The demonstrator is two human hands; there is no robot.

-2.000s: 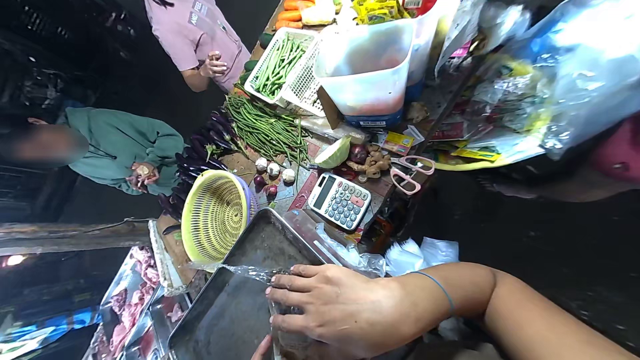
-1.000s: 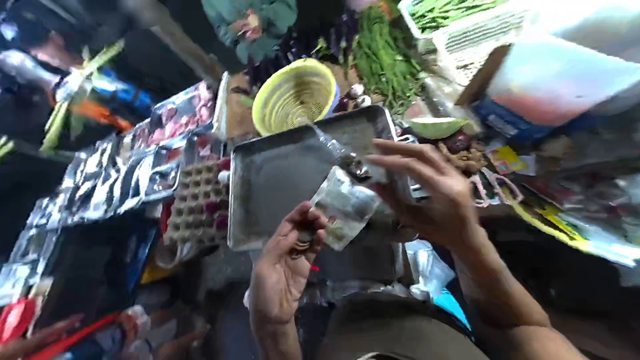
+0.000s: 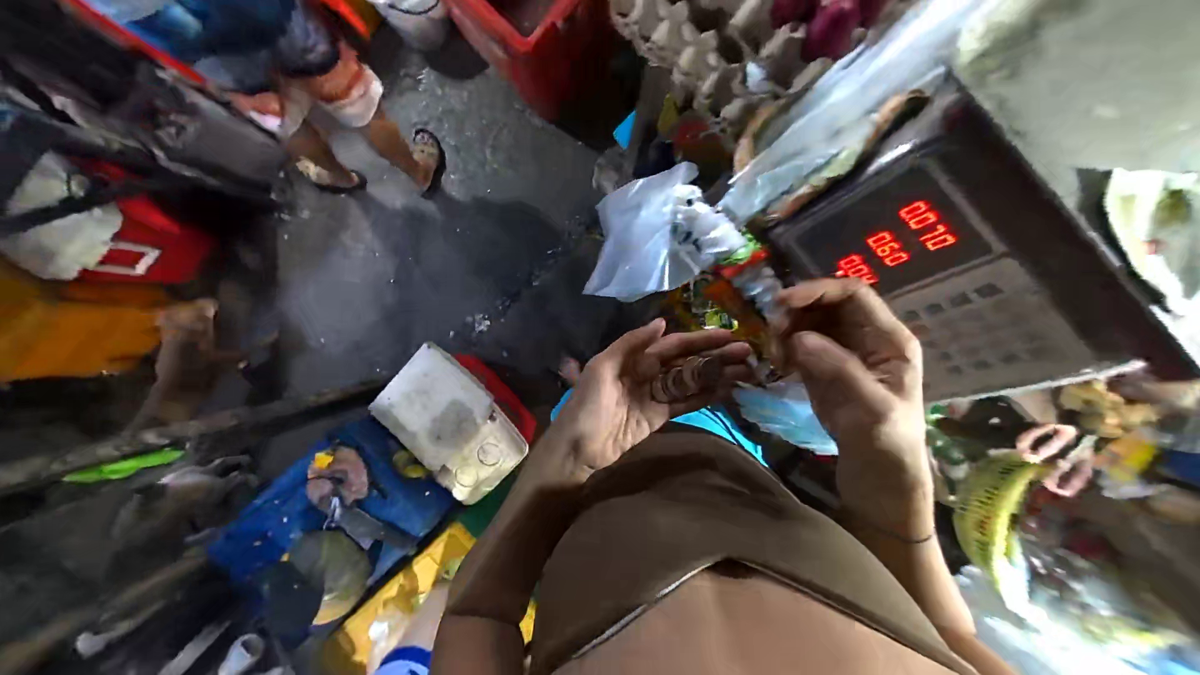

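Note:
My left hand (image 3: pixel 623 398) is turned palm up in front of my torso, with several small round coins (image 3: pixel 686 378) on its curled fingers. To its right, my right hand (image 3: pixel 855 361) has its thumb and fingertips drawn close together; blur hides whether anything is between them. Behind the right fingertips stands a digital scale (image 3: pixel 984 323) with red lit numbers and a keypad. A crumpled whitish plastic bag (image 3: pixel 647 234) hangs just beyond the hands, near small colourful packets (image 3: pixel 720 314). The fingers of the two hands are very near each other.
An egg tray (image 3: pixel 698 47) and a red bin (image 3: pixel 539 56) lie at the top. A person's legs (image 3: pixel 361 141) stand on the wet floor at upper left. A dirty white container (image 3: pixel 450 422) is at lower left. Pink-handled scissors (image 3: pixel 1055 455) lie at right.
The view has swung far round, from the metal tray to the floor and scale. One second ago both hands were over the tray, with a clear plastic packet between them; now they are beside the scale.

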